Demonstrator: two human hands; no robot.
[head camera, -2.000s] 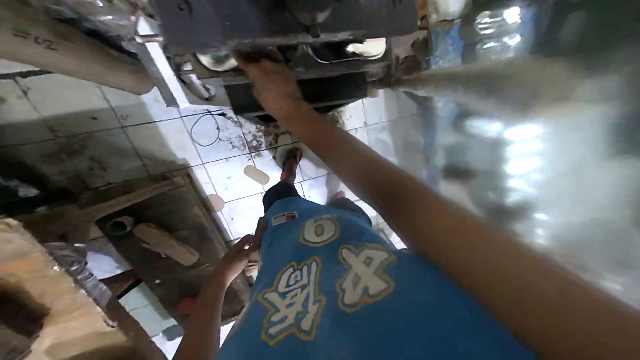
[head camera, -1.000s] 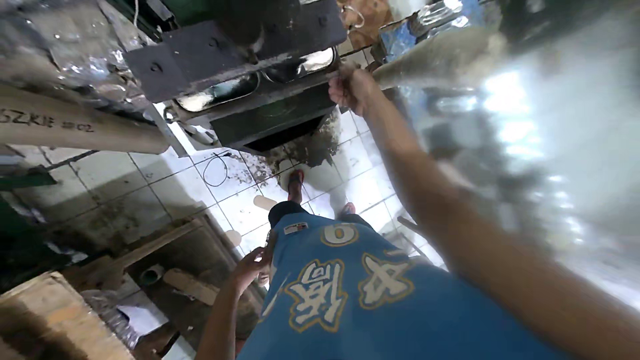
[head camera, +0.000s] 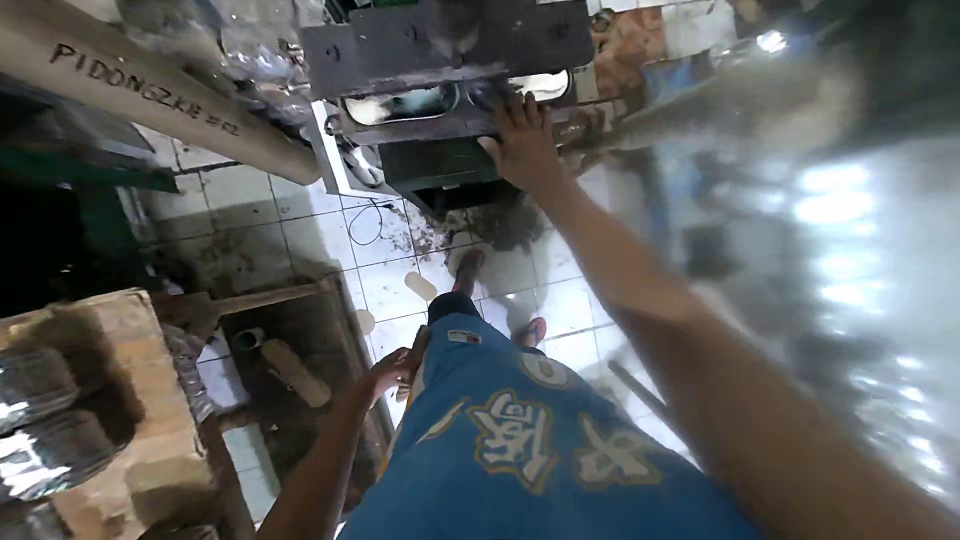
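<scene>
My right hand (head camera: 525, 142) reaches forward, palm down, onto the front bar (head camera: 442, 124) of a dark metal machine, with its fingers apart and their tips at the machine's opening. Two shiny oval-ended openings or trays, the left one (head camera: 405, 106) and the right one (head camera: 544, 86), show beneath the machine's thick dark plate (head camera: 450, 45). Down by my left hip, my left hand (head camera: 391, 373) is bent beside the blue shirt (head camera: 480, 442), touching or near a thin brown flat piece (head camera: 418, 346); whether it grips this cannot be told.
A long cardboard tube (head camera: 165, 90) bearing writing lies at the upper left. A cardboard box (head camera: 142, 375) with wrapped bundles stands at lower left, beside a dark wooden-edged tray (head camera: 330, 360) holding a pale oblong piece (head camera: 294, 371). Oblong pieces (head camera: 420, 285) lie on the stained tiled floor (head camera: 307, 232).
My right hand has moved left from the right end of the machine's front bar, and its fingers have spread. My left hand stays low beside the shirt.
</scene>
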